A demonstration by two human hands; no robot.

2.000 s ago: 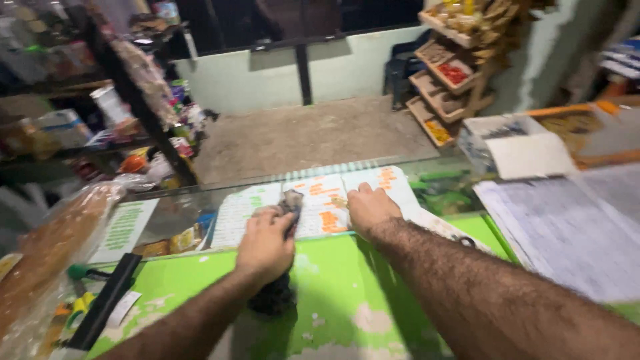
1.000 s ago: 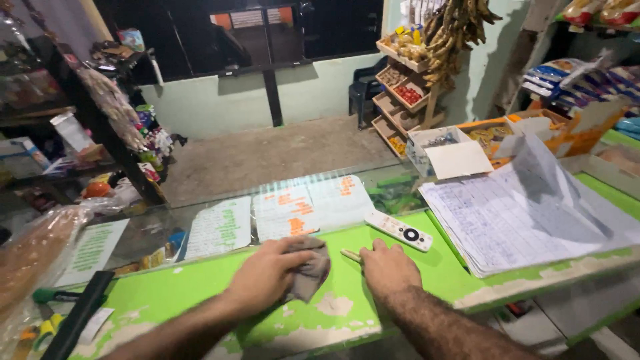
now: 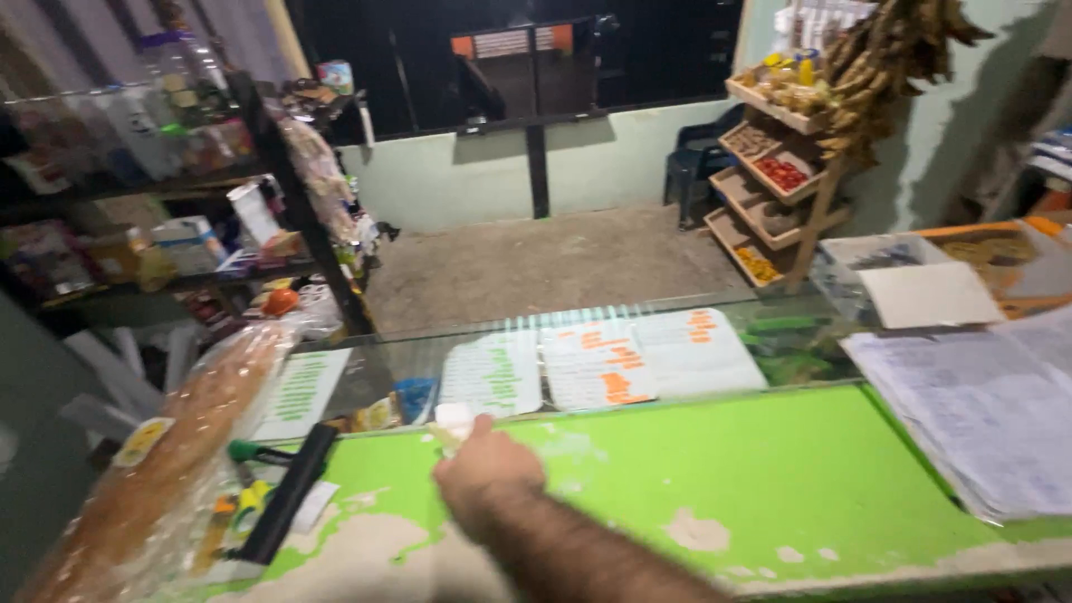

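My right hand (image 3: 490,469) reaches in from the lower right and grips a small whitish object (image 3: 453,416), blurred, with a pale yellowish part beside it; its kind cannot be told. Both are over the back edge of the green counter (image 3: 754,452), near the handwritten sheets under glass. One sheet (image 3: 494,373) bears green marks, another (image 3: 596,364) orange marks. My left hand is out of view, and no grey cloth shows.
At the left lie a plastic-wrapped brown bundle (image 3: 213,402), a black bar-like object (image 3: 289,494) and yellow-handled scissors (image 3: 249,507). A stack of written papers (image 3: 971,419) and an open white box (image 3: 930,293) stand right. Beyond are shelves and a tiered produce rack (image 3: 775,172).
My right hand has moved left across the counter. My left hand and the grey cloth have left the view. The white remote control no longer lies beside the papers at the right.
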